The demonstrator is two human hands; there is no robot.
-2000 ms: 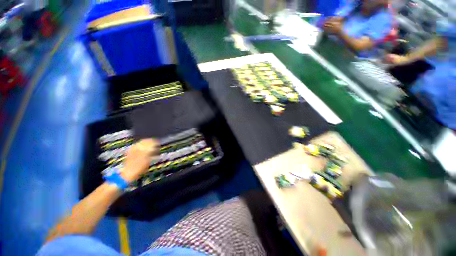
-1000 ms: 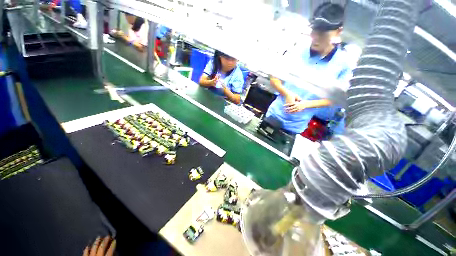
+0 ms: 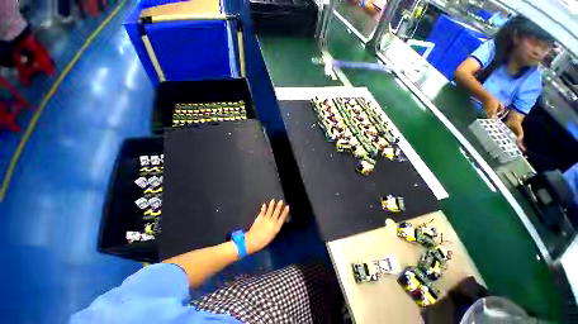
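My left hand (image 3: 267,226), bare with a blue wristband, lies palm down at the right edge of a flat black divider sheet (image 3: 218,180), fingers slightly spread. The sheet covers most of a black tray (image 3: 114,218). Boards with white housings (image 3: 150,185) show in rows at the tray's uncovered left side. A dark shape (image 3: 457,300) is at the lower right beside the clear hood; I cannot tell whether it is my gloved right hand. A joined board and housing (image 3: 374,269) and several circuit boards (image 3: 419,285) lie on the tan work board (image 3: 364,305).
A second black tray (image 3: 203,92) behind holds rows of boards. Rows of circuit boards (image 3: 358,126) lie on the black bench mat (image 3: 342,202). The clear hood (image 3: 494,313) is at the lower right. A person (image 3: 507,69) works across the green conveyor (image 3: 437,126). A blue cart stands behind the trays.
The view has swung left and down from one second ago, showing more of the trays. The sheet, held up over the tray two seconds ago, now lies flat over it.
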